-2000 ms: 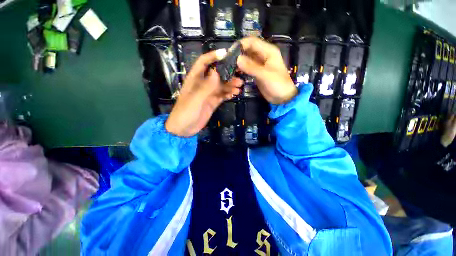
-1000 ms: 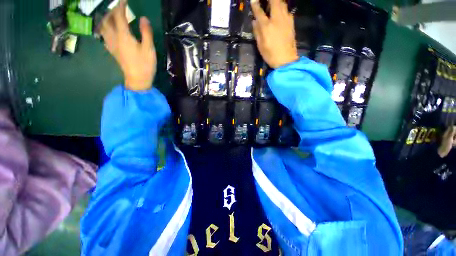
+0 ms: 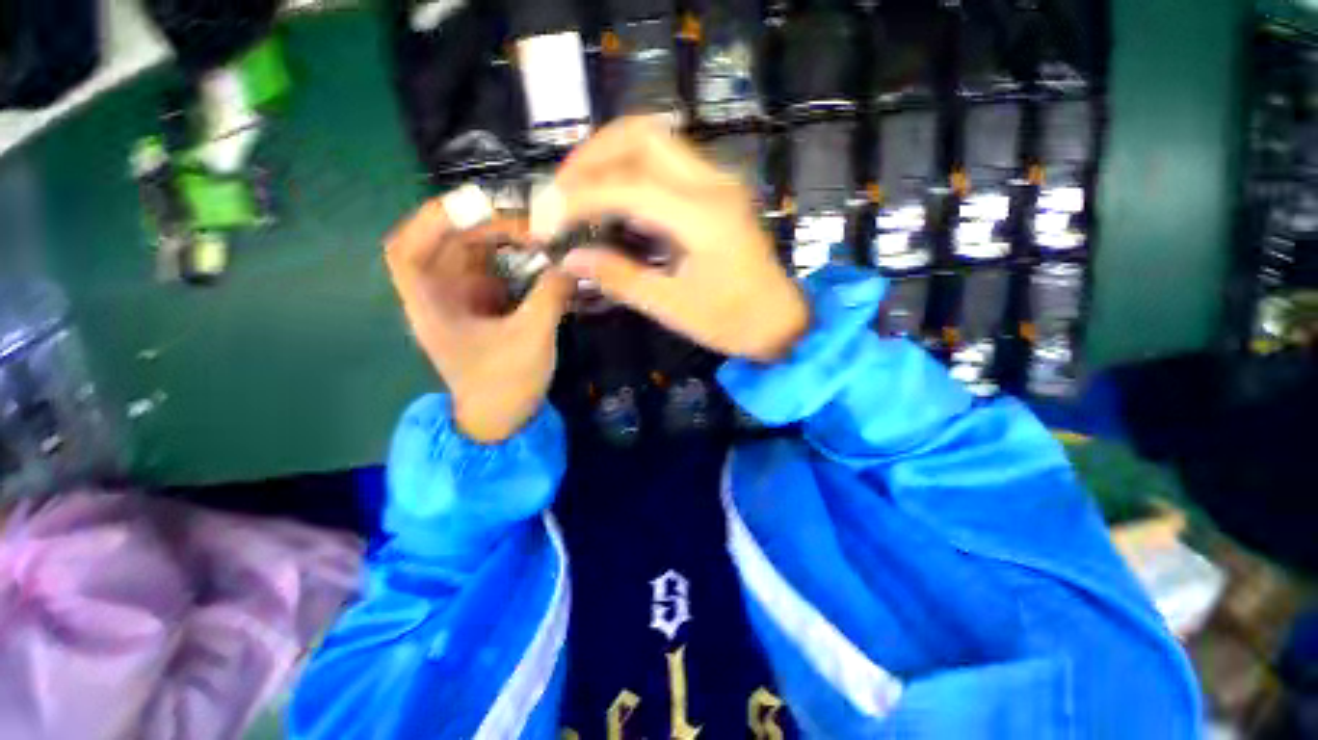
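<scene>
My left hand (image 3: pixel 484 318) and my right hand (image 3: pixel 687 239) meet above the left part of the black phone tray (image 3: pixel 1096 159). Their curled fingers hold a dark, blurred item (image 3: pixel 636 239), which looks like a handset. A small silvery patch (image 3: pixel 523 265) shows at my left fingers. The fingers hide most of the item, so I cannot tell which side faces up. White finger cots show on both hands. Handsets (image 3: pixel 903 159) lie back side up in the tray's pockets, and a white battery (image 3: pixel 555 80) lies in an upper pocket.
Green and white loose batteries (image 3: pixel 217 198) lie on the green bench (image 3: pixel 289 362) at the left. Another black tray (image 3: pixel 1286 188) is at the right edge. A pink sleeve or garment (image 3: pixel 174 607) is at the lower left.
My left hand has come back from the battery pile. My right hand has moved down and left from the tray's upper part. Both now hold the dark item together. The view has shifted.
</scene>
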